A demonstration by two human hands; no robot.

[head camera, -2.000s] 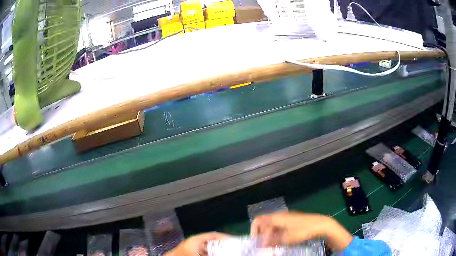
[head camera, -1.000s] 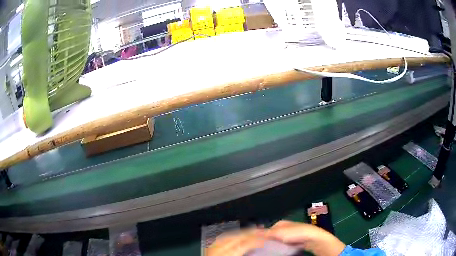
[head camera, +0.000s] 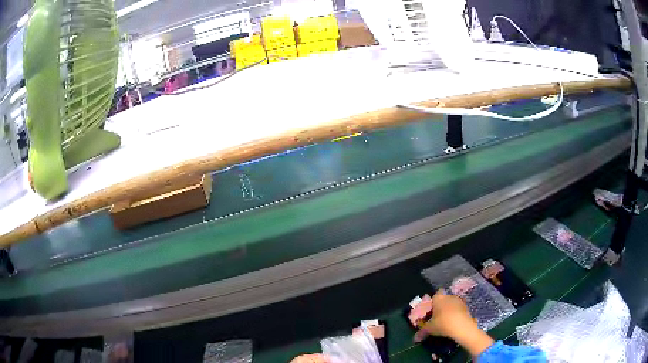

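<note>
My right hand (head camera: 453, 319) is over a black display module (head camera: 420, 309) with a pinkish patch, fingers and thumb closed around its upper part. My left hand (head camera: 310, 359) is mostly cut off by the bottom edge; its visible fingers are at a whitish bubble bag (head camera: 349, 347), which looks empty and partly overlaps another module (head camera: 374, 330). A filled bubble bag (head camera: 474, 292) lies just right of my right hand, beside a bare module (head camera: 506, 281). A loose heap of empty bubble bags (head camera: 579, 327) is at the lower right.
The dark green belt (head camera: 543, 273) carries another filled bag (head camera: 568, 242) at right and several along the bottom left. Beyond are a metal side rail (head camera: 284, 286), a black post (head camera: 624, 220), a cardboard tray (head camera: 162, 205) and a white shelf (head camera: 234, 106) with fans.
The modules and bags have moved left along the belt. My hands, together before, are apart: the right has come to a bare module, the left is lower, at the picture's edge with a whitish bag.
</note>
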